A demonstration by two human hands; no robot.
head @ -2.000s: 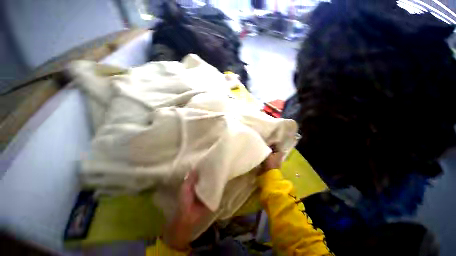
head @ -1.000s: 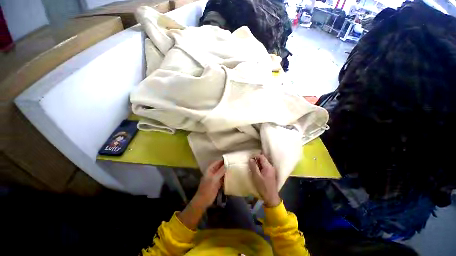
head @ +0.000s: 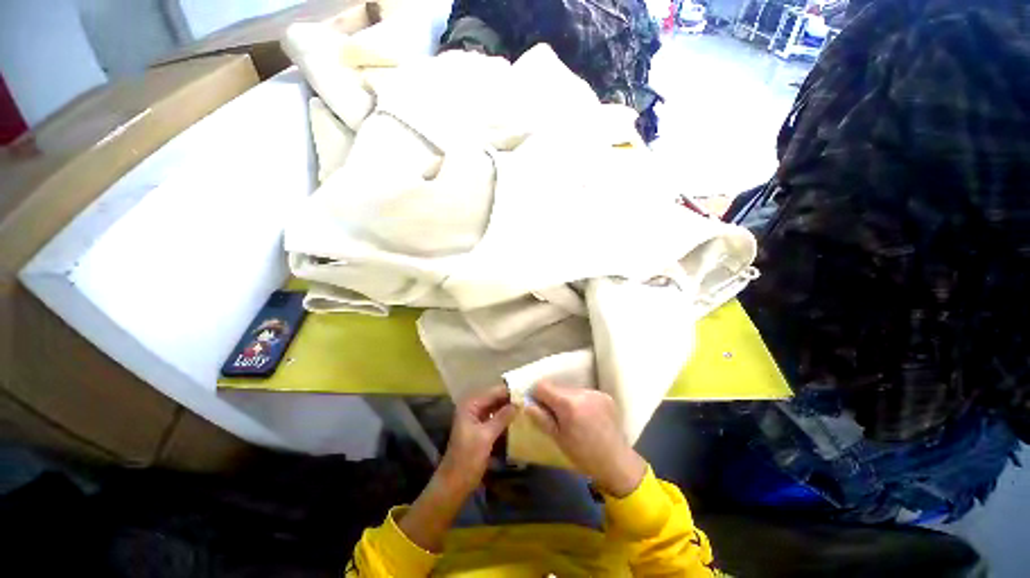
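Observation:
A large cream garment (head: 542, 203) lies in a heap over the yellow table (head: 350, 350), and part of it hangs over the front edge towards the lap. My left hand (head: 477, 427) pinches the left edge of this hanging part. My right hand (head: 578, 427) is close beside it, fingertips bent at the same edge, almost touching the left fingertips. A small pale spot shows between the fingertips; I cannot tell what it is. No tool can be made out in the right hand.
A dark phone case (head: 265, 334) with a cartoon picture lies at the table's left. Beside it stand a white panel (head: 169, 248) and brown cartons (head: 124, 124). Dark plaid garments (head: 904, 226) are piled high at right, over blue denim (head: 904, 452). Another dark pile (head: 565, 34) is behind.
The right hand has moved left across the hanging part to meet the left hand at its edge. Earlier, the hands were farther apart and the garment was less spread towards the lap.

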